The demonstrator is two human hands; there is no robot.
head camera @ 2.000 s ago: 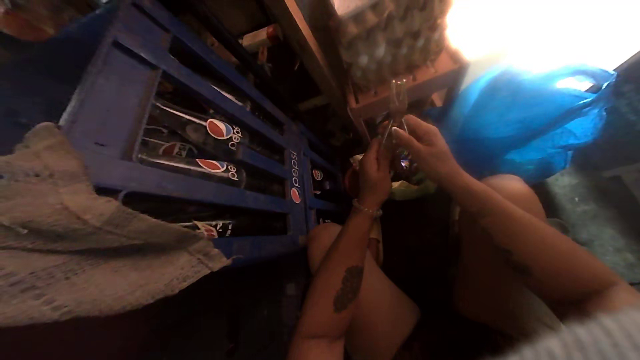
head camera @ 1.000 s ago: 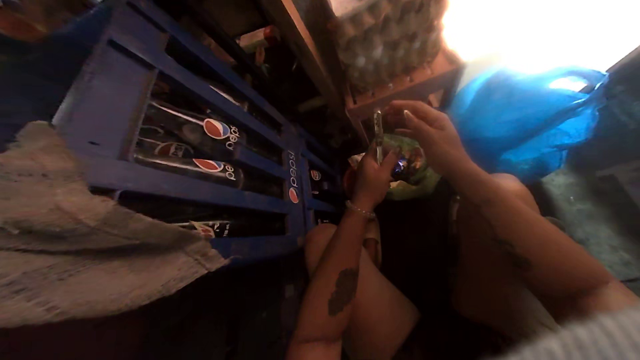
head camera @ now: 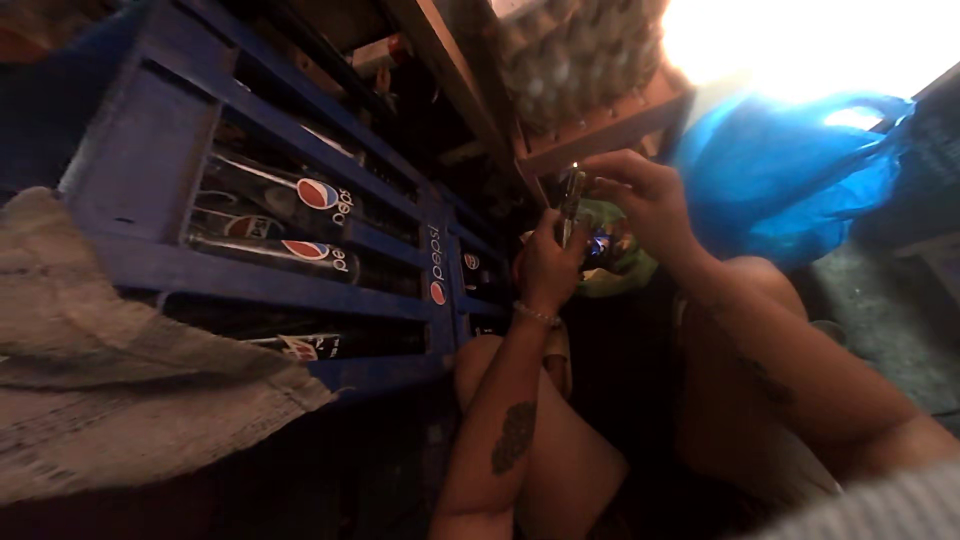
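Observation:
My left hand [head camera: 551, 259], with a beaded bracelet at its wrist, grips a small, narrow, shiny transparent object [head camera: 571, 201] that stands up from the fingers; its exact kind cannot be told. At that object's upper end are the bent fingers of my right hand [head camera: 645, 187]. Whether they touch it or hold anything is unclear. Just beyond and below the hands lies a green plastic bag [head camera: 626, 274] with dark and shiny contents, partly hidden by my left hand.
Blue Pepsi crates [head camera: 277, 281] holding glass bottles stand at the left, with a rough cloth [head camera: 150, 375] over one corner. Stacked egg trays [head camera: 577, 67] rest on a wooden frame [head camera: 607, 127] ahead. A blue plastic bag [head camera: 772, 172] is at the right.
The hands were close together around the clear object two seconds ago. My right hand has since moved up and away from my left, which keeps its grip.

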